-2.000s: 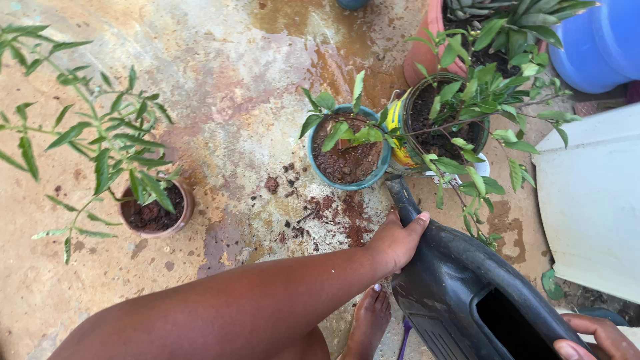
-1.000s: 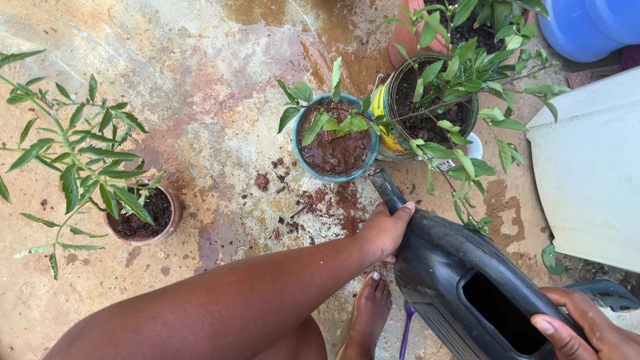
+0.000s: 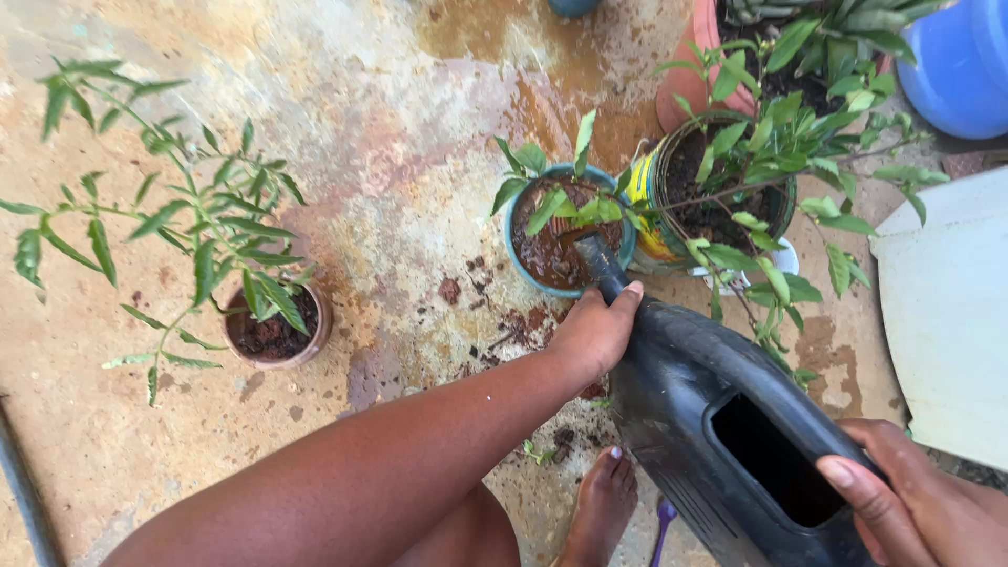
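My left hand (image 3: 596, 329) grips the neck of a black plastic watering can (image 3: 669, 394) just behind its spout. My right hand (image 3: 906, 488) is closed on the can's rear handle at the lower right. The spout tip lies over a teal-rimmed pot (image 3: 516, 256), where the soil (image 3: 551, 256) looks dark, wet and shiny around a small leafy cutting (image 3: 587, 209). Against that pot's right side stands a yellow-and-green tin (image 3: 650, 209) with a leafy, branching plant in soil.
A small clay-coloured pot (image 3: 315, 346) with a tall leafy plant stands at left. Upper right are a terracotta pot (image 3: 685, 87) and a blue container (image 3: 957, 71). A white panel (image 3: 945, 315) stands at right. Near my bare foot (image 3: 602, 504) lies a purple-handled tool (image 3: 664, 528); a dark hose (image 3: 24, 488) is lower left.
The spout has moved from beside the teal-rimmed pot to over its soil, with both hands still on the can. The soil, duller two seconds ago, now looks wet.
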